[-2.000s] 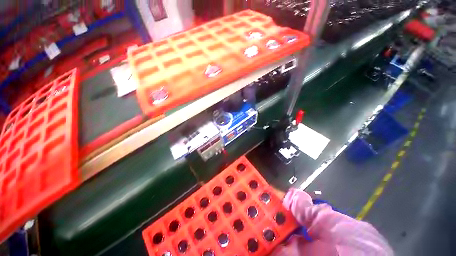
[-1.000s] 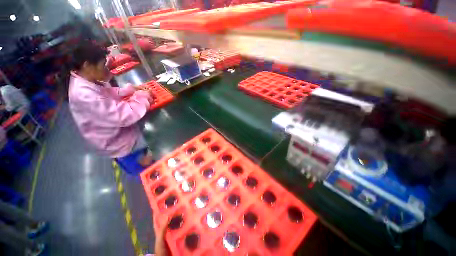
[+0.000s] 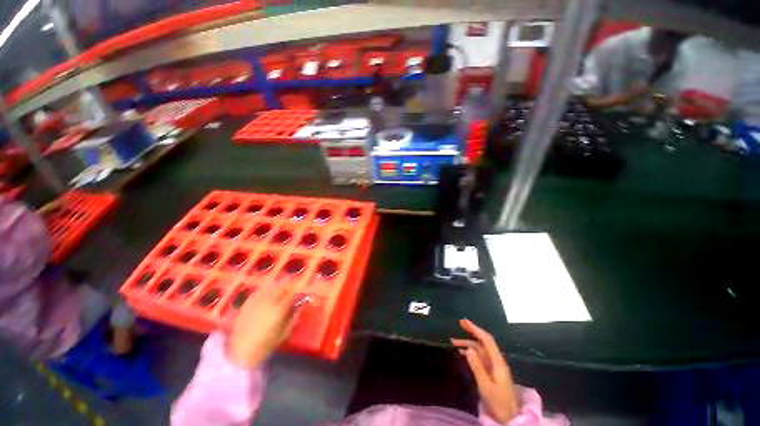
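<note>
The red parts tray (image 3: pixel 292 220) lies on the green bench mat left of the fixture, most of its pockets holding dark round parts (image 3: pixel 328 268). My left hand (image 3: pixel 260 323) is over the tray's near edge, fingertips at a front-row pocket beside a shiny round part; whether it grips a part is hidden by blur. My right hand (image 3: pixel 492 373) is at the bench's front edge, fingers apart and empty. The black fixture (image 3: pixel 457 195) stands upright right of the tray, with its red handle (image 3: pixel 476 141) raised and a silver plate (image 3: pixel 461 259) at its base.
A white paper (image 3: pixel 537 276) lies right of the fixture, a small label (image 3: pixel 419 308) in front. A power supply (image 3: pixel 346 158) and blue control box (image 3: pixel 415 165) stand behind. A metal post (image 3: pixel 542 125) rises beyond the paper. A person in pink (image 3: pixel 29 279) is at left; another person is beyond the post.
The view has swung right from the neighbouring worker to the fixture. The tray, held up with my hand at its side earlier, now lies on the bench. Both my hands are now visible.
</note>
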